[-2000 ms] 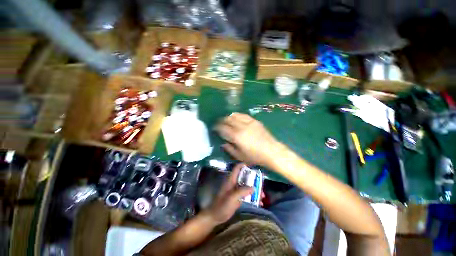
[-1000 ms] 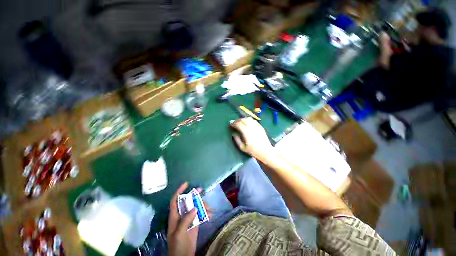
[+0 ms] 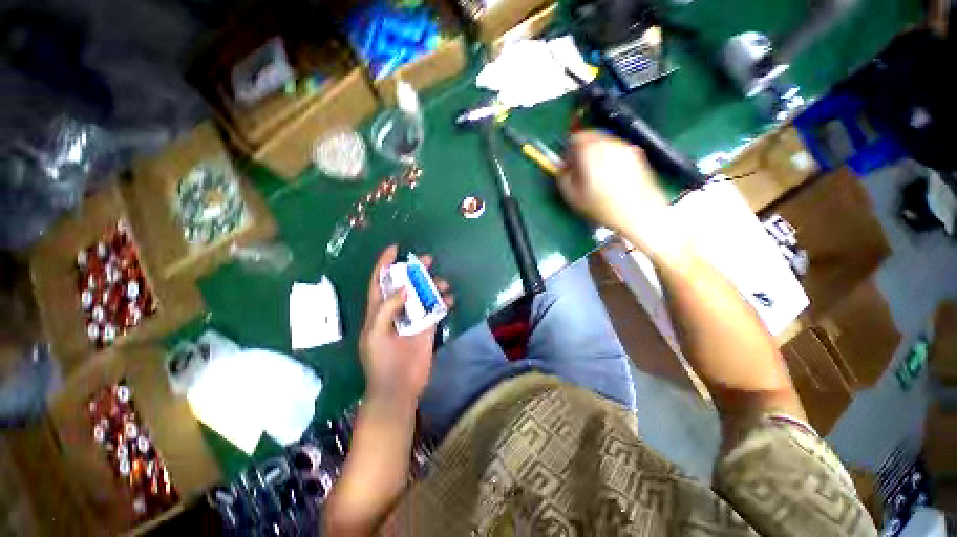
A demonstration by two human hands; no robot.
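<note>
My left hand (image 3: 397, 341) holds an open white device housing (image 3: 417, 302) with a bright blue cell inside, above the bench's front edge. My right hand (image 3: 611, 180) is blurred and lies over the hand tools on the bench, beside a yellow-handled screwdriver (image 3: 539, 157). Its fingertips are partly hidden, and whether it holds a tool cannot be told. A mallet with a long black handle (image 3: 514, 226) lies between the two hands. A small round red-and-white part (image 3: 472, 207) lies left of the handle.
Small reddish parts (image 3: 384, 193) lie below a round tub (image 3: 339, 154) and a clear cup (image 3: 397, 135). The electric screwdriver (image 3: 651, 142) lies beyond my right hand. Cartons of orange-red parts (image 3: 113, 285) stand left. A white sheet (image 3: 735, 267) lies right. White foam (image 3: 255, 399) lies lower left.
My right hand has moved from the bench's left part to the hand tools at the right. My left hand still holds the housing, now raised over the bench edge. The view has swung right.
</note>
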